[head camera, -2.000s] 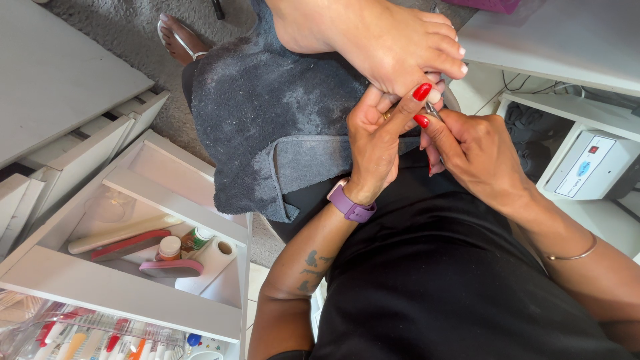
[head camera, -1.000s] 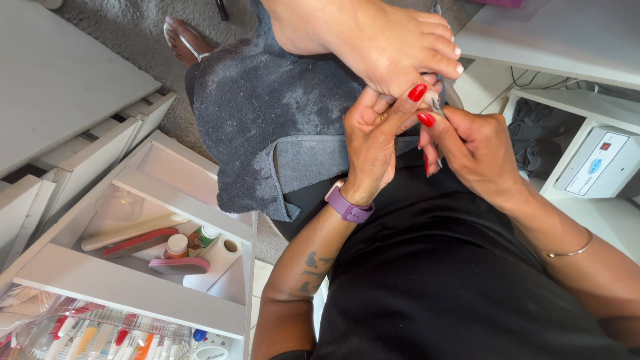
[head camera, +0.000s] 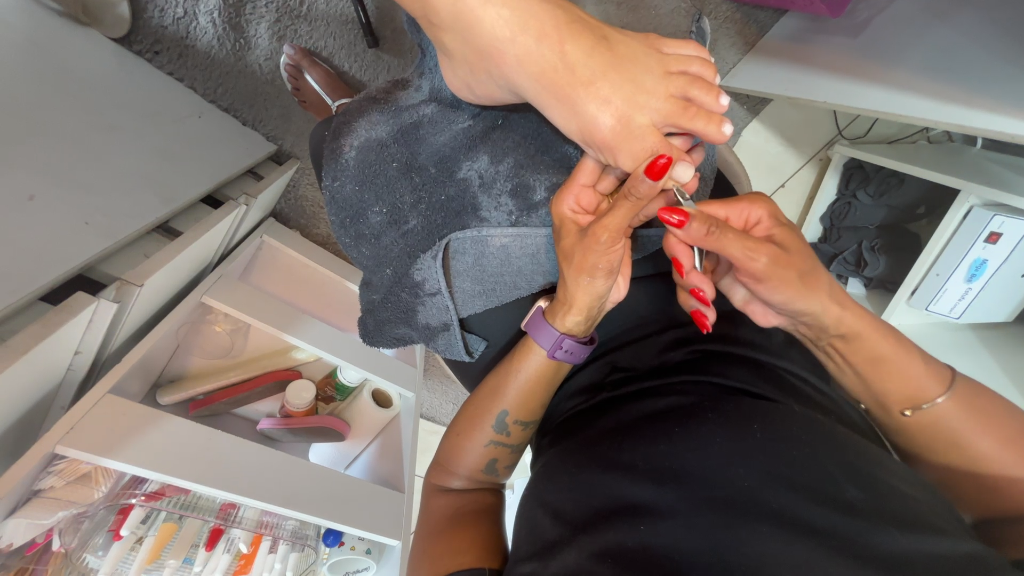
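Note:
A person's bare foot (head camera: 608, 88) reaches in from the top, above a grey towel (head camera: 448, 176) dusted with pale powder. My left hand (head camera: 600, 224) grips its big toe, the thumb on top beside the nail and fingers behind the toes. In my right hand (head camera: 736, 256) is a slim metal nail tool, seemingly a cuticle nipper (head camera: 686, 200), its tip touching the edge of the big toenail. The tool's handles are partly hidden by my fingers. White polish shows on the smaller toenails.
At left stands an open white drawer unit (head camera: 248, 432) with foot files (head camera: 304, 428), small bottles (head camera: 299, 398) and a paper roll (head camera: 364, 424). A white shelf (head camera: 928, 160) at right holds dark rolled cloths (head camera: 872, 232) and a white box-shaped device (head camera: 972, 264). A sandalled foot (head camera: 312, 80) rests on the carpet.
Both hands stay at the big toe. My right hand and the tool have shifted slightly at the nail, and more of the tool now shows below my right thumb.

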